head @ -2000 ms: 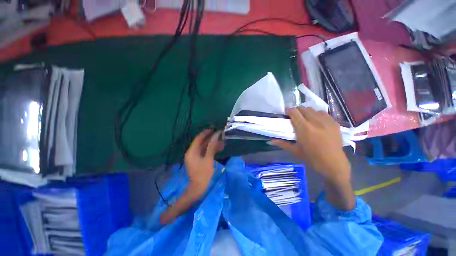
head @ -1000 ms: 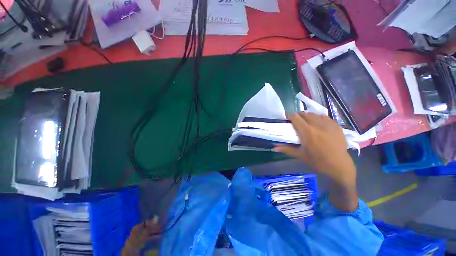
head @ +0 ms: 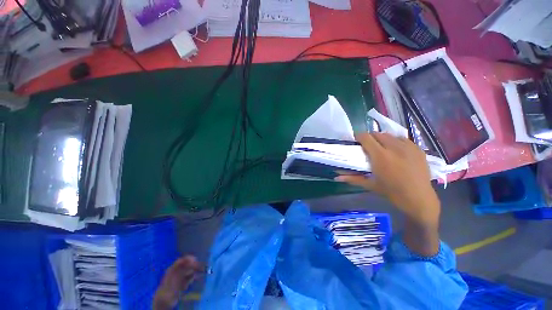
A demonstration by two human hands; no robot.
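Note:
My right hand [head: 402,175] grips a small stack of tablets [head: 318,169] with white sheets [head: 330,124] between them, held edge-on over the green mat's front edge. One sheet sticks up in a point. My left hand [head: 177,280] is low at the left, below the bench edge, small and blurred, its fingers partly curled. A thin cable end lies close to its fingertips; whether it is held cannot be told. Black cables [head: 242,91] hang down and loop on the green mat [head: 154,91].
A tablet stack [head: 63,160] lies at the left. Another tablet [head: 442,109] lies on sheets at the right, beside a dark corded device [head: 410,23]. Blue crates [head: 145,254] with sheets stand below, with a crate [head: 378,227] near my lap. A blue stool [head: 508,191] is at the right.
My left hand has left the tablets' left edge and dropped to the lower left. My right hand keeps its grip. The view has shifted, moving the bench things slightly right.

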